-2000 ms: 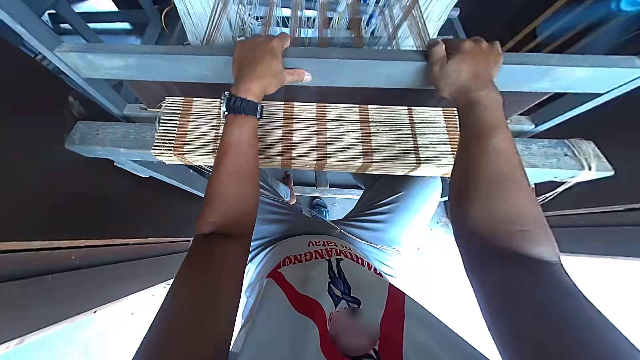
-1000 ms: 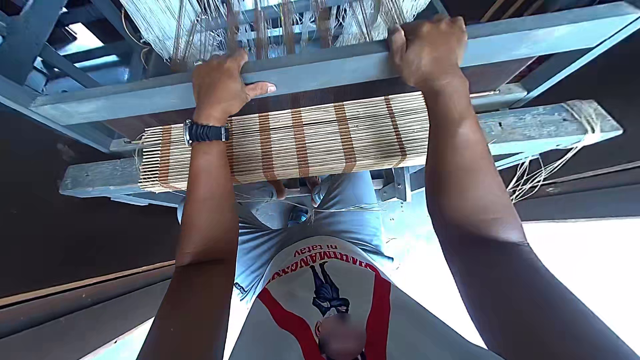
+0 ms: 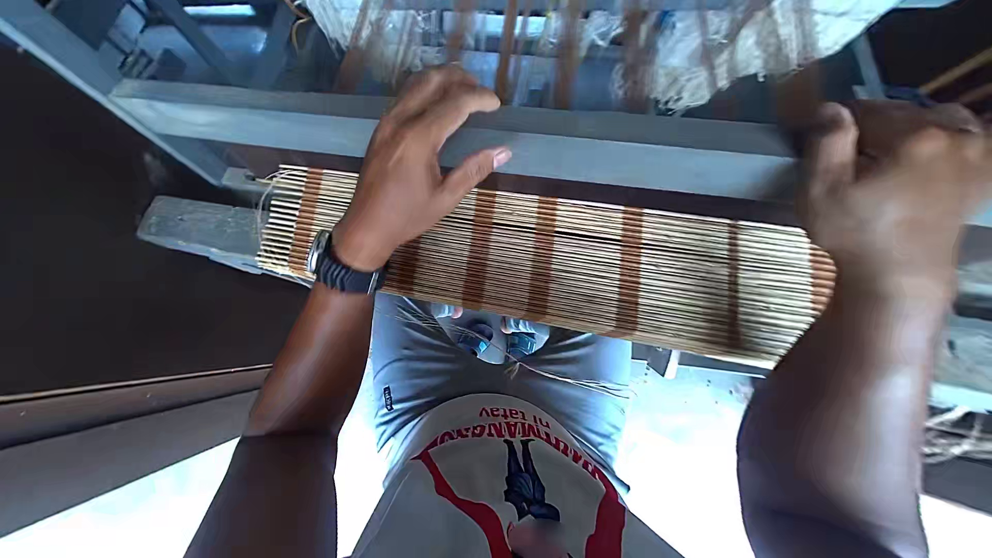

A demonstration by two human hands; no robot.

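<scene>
My left hand (image 3: 422, 159) lies across the grey wooden beam (image 3: 628, 151) of a loom, left of centre, thumb and index finger spread apart; a dark watch band is on its wrist. At the beam's right part is my right hand (image 3: 883, 186), blurred, its fingers bent; its grip is unclear. Below the beam, a roll of woven slats (image 3: 589, 256) in pale tan with brown bands runs between my forearms. Brown and white warp threads (image 3: 570, 54) rise beyond the beam, blurred.
A weathered wooden bar (image 3: 198, 225) projects left from behind the roll. Grey loom frame members (image 3: 116, 93) stand at upper left. Loose strings (image 3: 957, 434) hang at lower right. My legs (image 3: 418, 364) are beneath the roll, with a thin cord above them.
My left hand's index finger has spread from the beam, which it gripped before. My right hand has shifted right relative to the woven roll and now overlaps its right end. The view has shifted closer.
</scene>
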